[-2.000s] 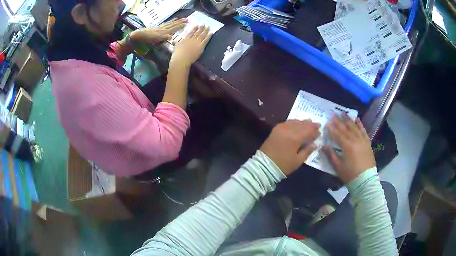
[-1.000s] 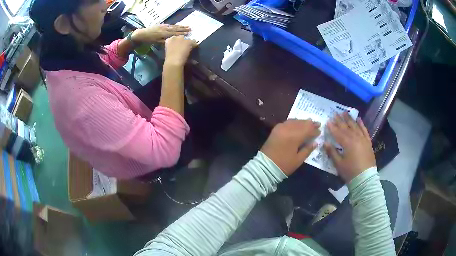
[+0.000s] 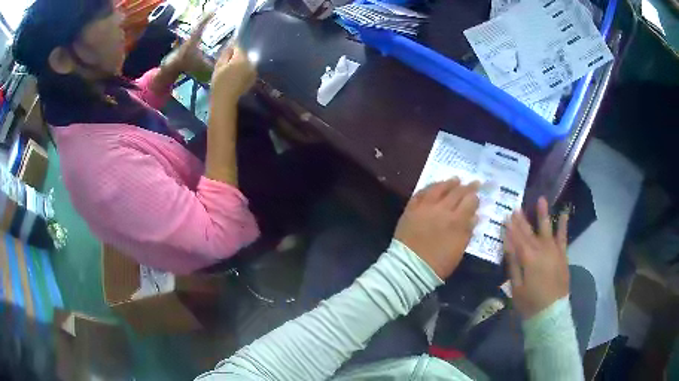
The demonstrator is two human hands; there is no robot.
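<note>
A printed paper leaflet (image 3: pixel 506 167) lies on the dark brown table near its front edge. A panel with small dark blocks shows on its right part, with a fold line to its left. My left hand (image 3: pixel 444 219) lies on the leaflet's left and lower part, fingers pointing up, and covers some of it. My right hand (image 3: pixel 537 257) is just right of the leaflet, fingers spread, with nothing seen in it. Pale green sleeves cover both forearms.
A blue tray (image 3: pixel 476 80) beyond holds loose printed sheets (image 3: pixel 540 48) and folded leaflets (image 3: pixel 381 18). A crumpled white lump (image 3: pixel 336 80) lies mid-table (image 3: pixel 298 56). A person in pink (image 3: pixel 149 193) sits at left, holding paper. Cardboard boxes (image 3: pixel 123 279) are on the floor.
My right hand has come off the leaflet and moved right and down. The leaflet now shows a folded right panel. The other person has lifted a sheet off the table.
</note>
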